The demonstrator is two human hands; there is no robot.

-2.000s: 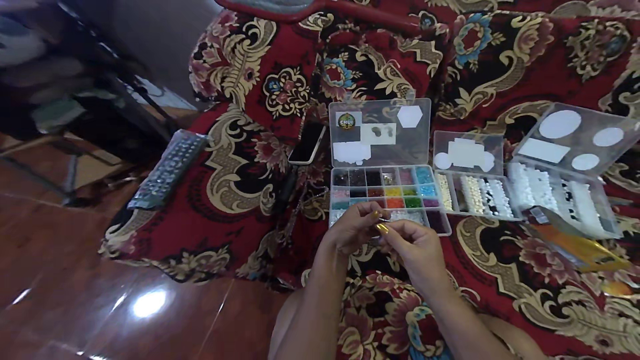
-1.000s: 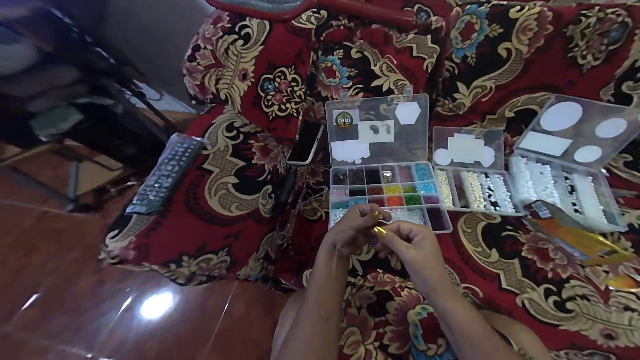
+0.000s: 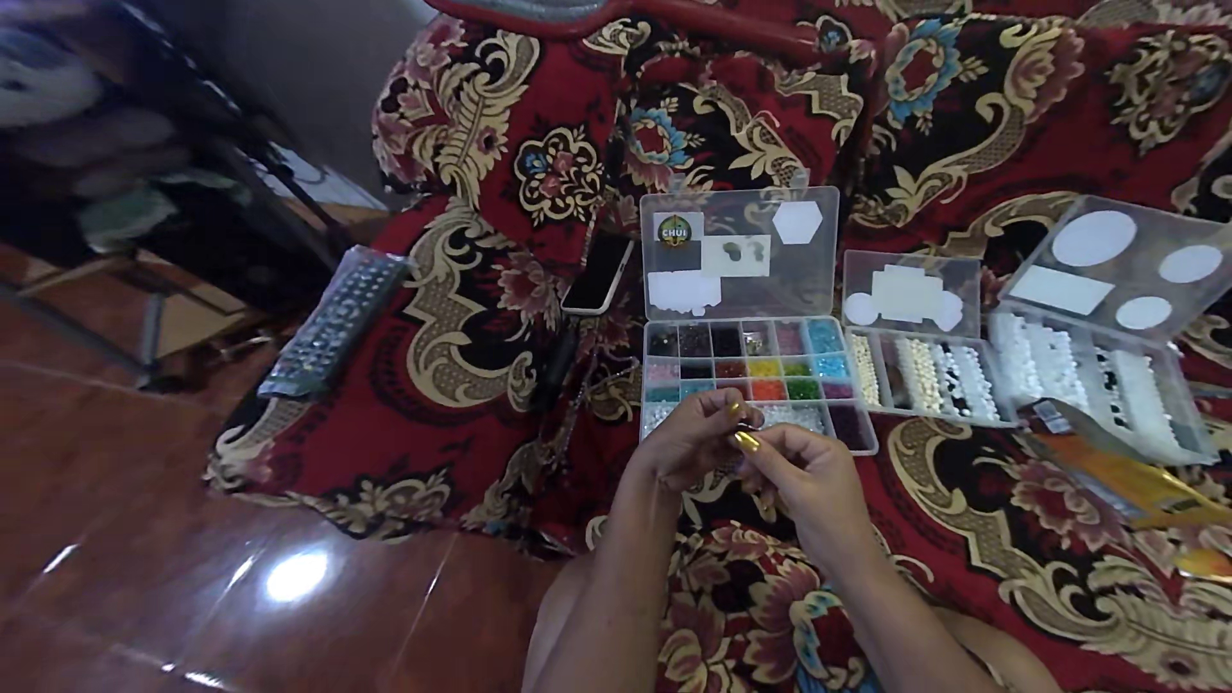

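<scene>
My left hand (image 3: 695, 438) and my right hand (image 3: 797, 464) meet fingertip to fingertip at the near edge of an open plastic bead box (image 3: 857, 385). Between the pinched fingers is something small and dark, too small to name. The box has many compartments of coloured beads, among them orange beads (image 3: 767, 390) and green beads (image 3: 803, 389); my hands hide part of its front row. To its right stand a smaller open box (image 3: 996, 414) with cream and white beads and another open box (image 3: 1179, 385) with white and black ones.
Patterned red cloth (image 3: 462, 385) covers the seat. A smartphone (image 3: 599, 274) and a dark slender object (image 3: 555, 371) lie left of the bead box. Farther left is a clear packet of beads (image 3: 335, 322). An orange packet (image 3: 1121, 472) lies at the right. Tiled floor (image 3: 221, 587) shows at lower left.
</scene>
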